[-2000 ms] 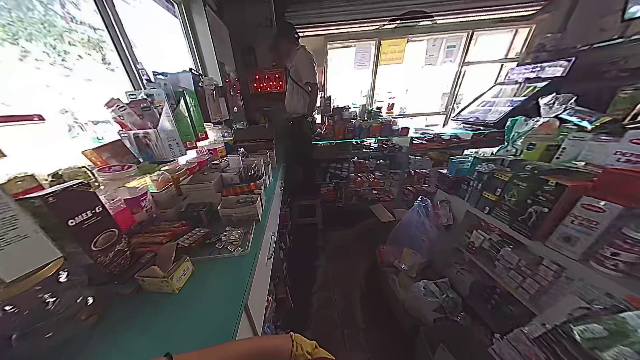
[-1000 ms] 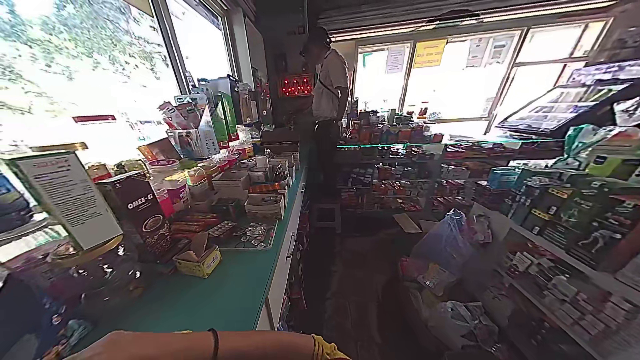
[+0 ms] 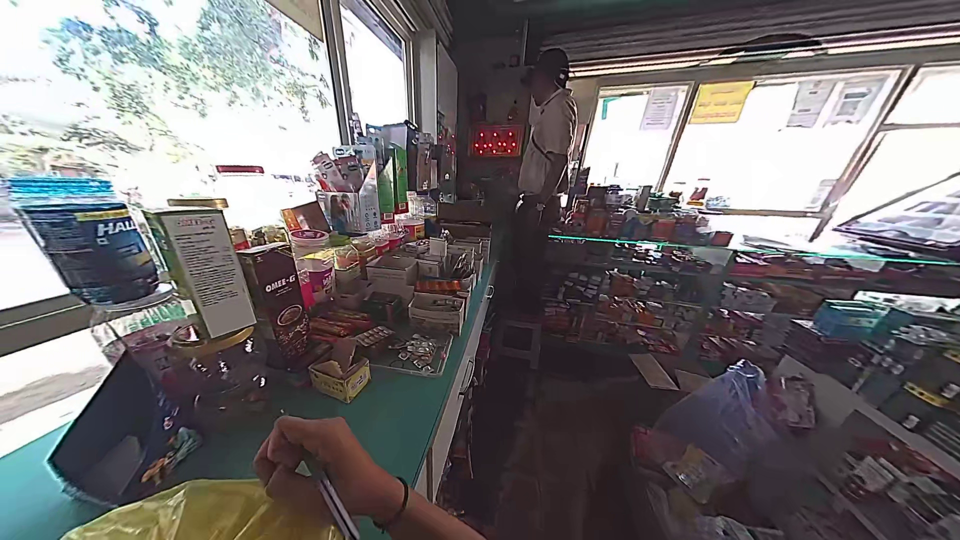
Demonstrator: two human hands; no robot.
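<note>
My right hand (image 3: 319, 461), with a dark band at the wrist, is closed around a slim pen-like object (image 3: 330, 495) at the bottom of the head view. Just below and left of it lies yellow translucent plastic (image 3: 210, 514), perhaps a bag, cut off by the frame edge. My left hand is not in view. Past my fingers, a small open yellow carton (image 3: 341, 377) stands on the green counter (image 3: 401, 401). A dark open box (image 3: 112, 439) is at the left, near a glass jar (image 3: 217, 367) with a gold lid.
Jars, a brown carton (image 3: 277, 300) and medicine boxes (image 3: 439, 307) crowd the counter by the window. A person (image 3: 546, 142) stands at the back beside a glass display counter (image 3: 637, 244). Plastic bags (image 3: 720, 412) sit on the floor at right, next to packed shelves.
The view has swung left. A forearm lay along the bottom edge before; now my right hand shows above the counter, holding the slim object. Yellow plastic and a dark open box have come into view.
</note>
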